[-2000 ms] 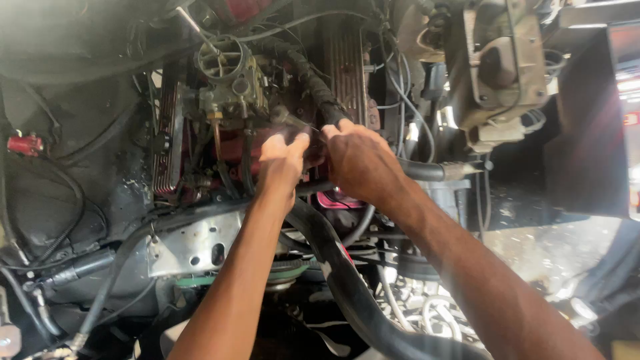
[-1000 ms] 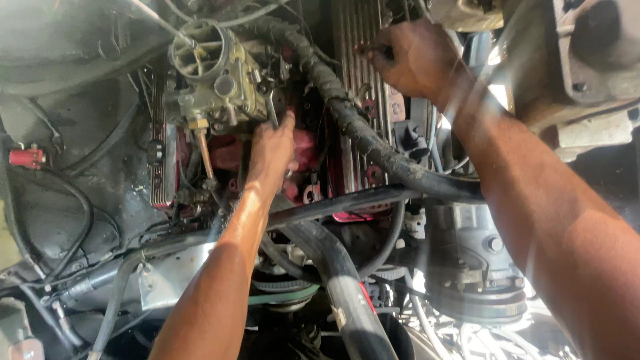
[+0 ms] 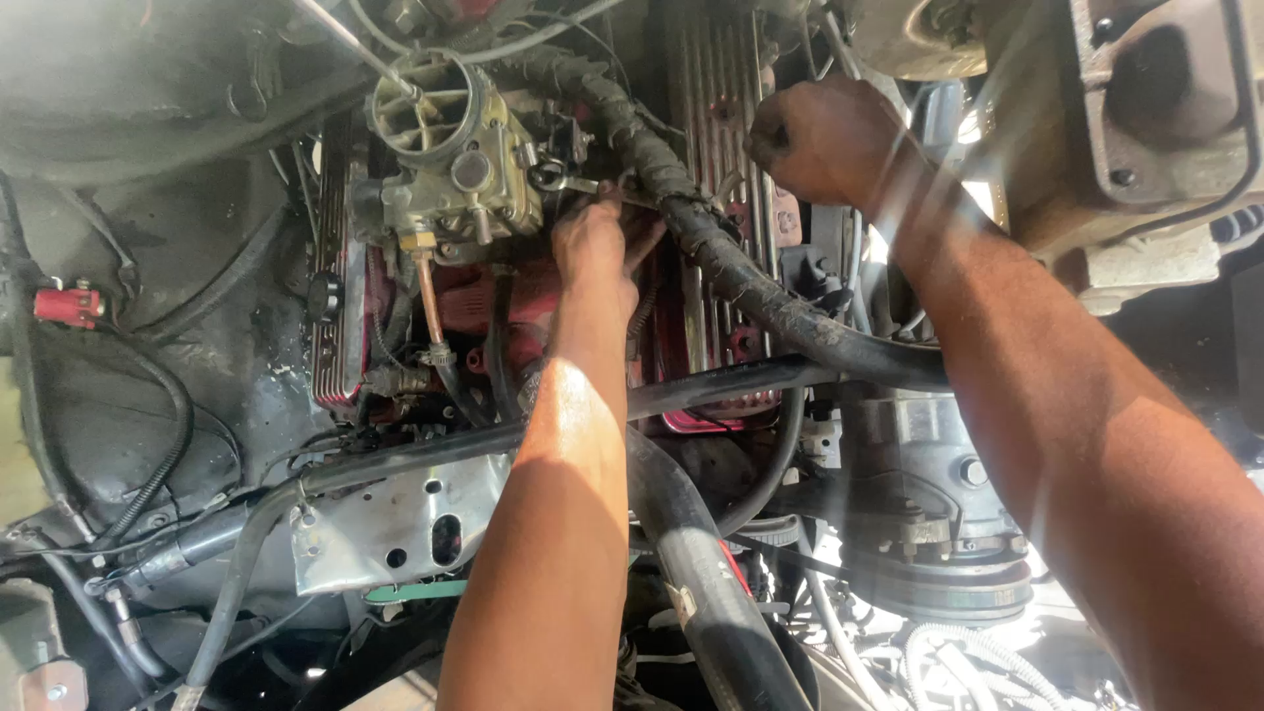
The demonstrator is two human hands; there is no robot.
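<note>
My left hand (image 3: 595,232) reaches in beside the carburetor (image 3: 454,148), its fingers closed on a combination wrench (image 3: 578,185). The ring end of that wrench lies at a fitting on the carburetor's right side. My right hand (image 3: 820,143) is curled above the ribbed valve cover (image 3: 726,118), to the right of the tape-wrapped hose (image 3: 681,207); whether something small is between its fingers cannot be told. A metal rod (image 3: 346,39) stands up from the carburetor's top. A copper-coloured pipe (image 3: 428,296) runs down from a brass fitting below it.
A second valve cover (image 3: 338,276) lies left of the carburetor. Thick black radiator hose (image 3: 691,553) and a thinner hose (image 3: 415,454) cross in front. A cylindrical pulley unit (image 3: 918,474) sits at lower right, a large metal housing (image 3: 1096,247) at upper right, a perforated bracket (image 3: 395,523) at lower left.
Two seconds ago both hands were close together beside the carburetor; my right hand has since moved away to the right, over the valve cover. My left hand stays near the carburetor. The view has moved closer.
</note>
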